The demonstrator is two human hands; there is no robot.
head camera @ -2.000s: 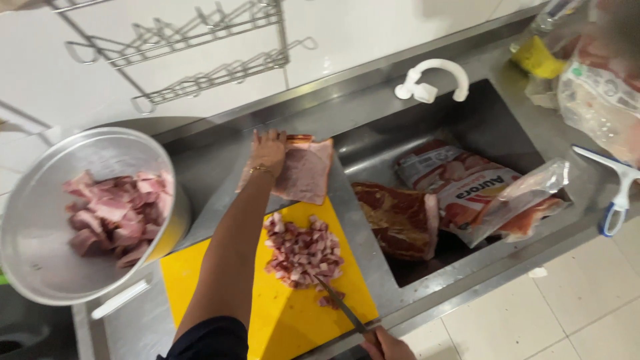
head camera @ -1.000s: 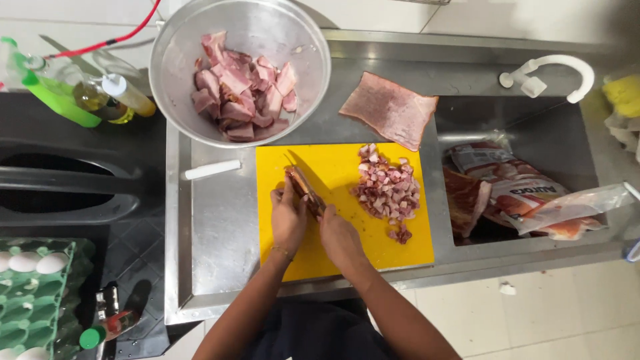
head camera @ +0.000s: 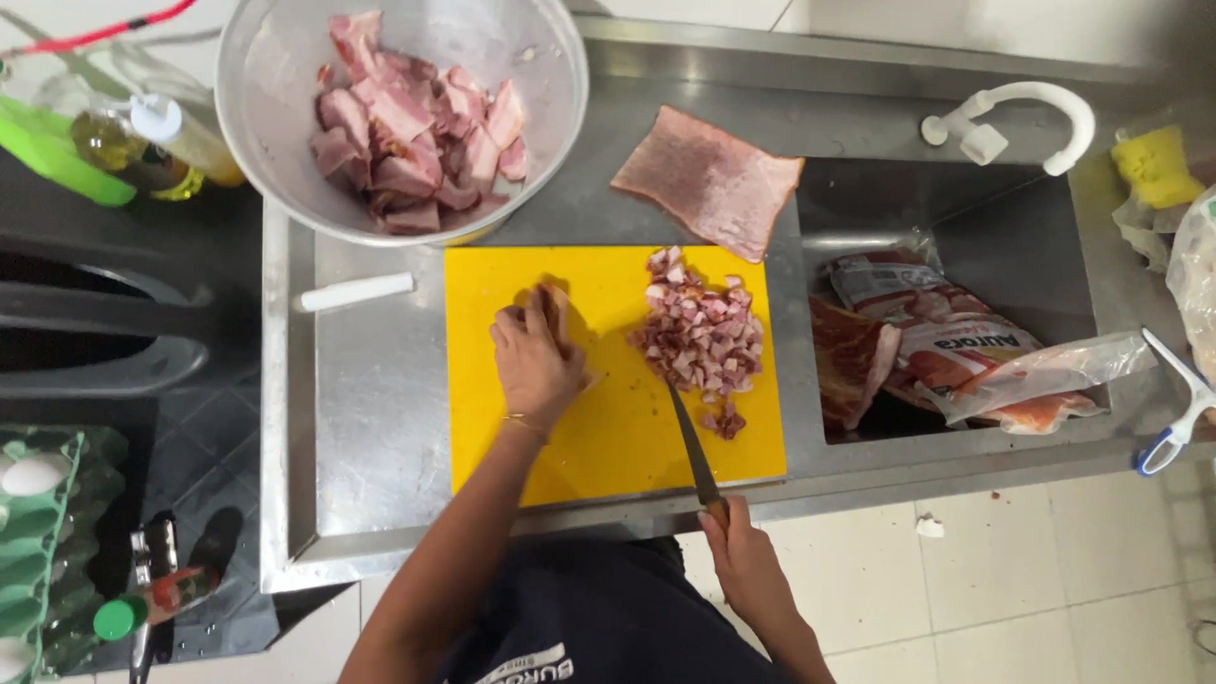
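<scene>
On the yellow cutting board (head camera: 608,446), my left hand (head camera: 539,356) grips a strip of bacon (head camera: 553,309), its fingers partly hiding it. My right hand (head camera: 746,551) holds a knife (head camera: 693,442) by its wooden handle at the board's near edge, the tip touching the heap of diced bacon (head camera: 708,332). Behind the board, a flat slab of bacon (head camera: 712,180) lies on the steel counter, one corner near the board's back right corner. A large metal pot (head camera: 570,114) at the back left holds bigger bacon pieces (head camera: 408,133).
Right of the board, a sink (head camera: 1007,228) holds packaged meat (head camera: 969,332) and a bacon slab (head camera: 845,361) under a white faucet (head camera: 1045,95). A white-handled object (head camera: 356,292) lies left of the board. Bottles (head camera: 171,133), a stove (head camera: 85,332) and a green egg tray (head camera: 47,551) stand farther left.
My right hand has moved away from my left, taking the knife toward the diced bacon and the board's near edge. Two seconds ago my left hand was on the slab behind the board.
</scene>
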